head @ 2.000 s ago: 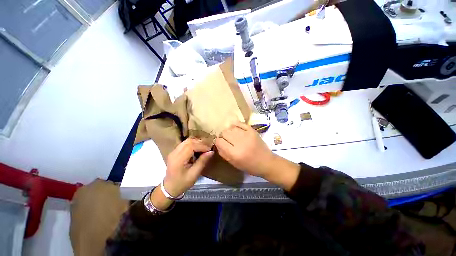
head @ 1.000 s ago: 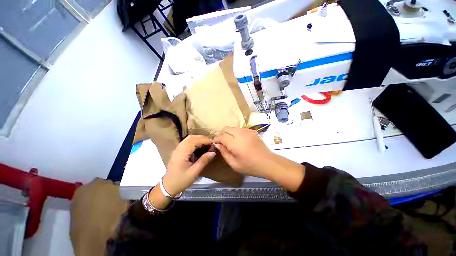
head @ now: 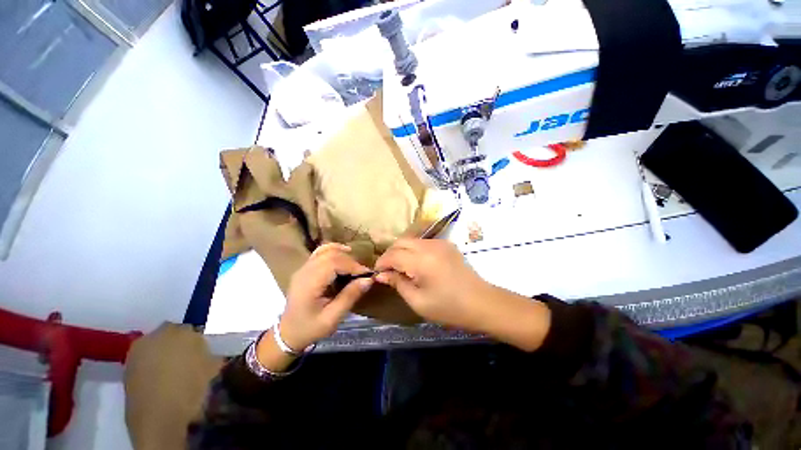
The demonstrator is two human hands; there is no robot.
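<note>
Tan cloth lies in folds on the white table left of the needle, with a paler flat panel on top reaching to the machine. My left hand pinches the cloth edge near the table's front, where a dark strip shows between thumb and fingers. My right hand pinches the same edge, its fingertips nearly touching those of my left hand. The exact part between the fingertips is too small to tell. The presser foot area of the white sewing machine is beyond my right hand.
Red-handled snips lie behind the needle area. A white pen-like tool and a black smartphone lie on the right. Clear plastic bags are behind the cloth. A red pipe runs along the wall at left. More tan cloth hangs at lower left.
The view has shifted, so machine and table appear further left and slightly higher. Both hands still pinch the cloth edge; my right hand's fingers have shifted slightly, and the cloth by the foot looks more lifted.
</note>
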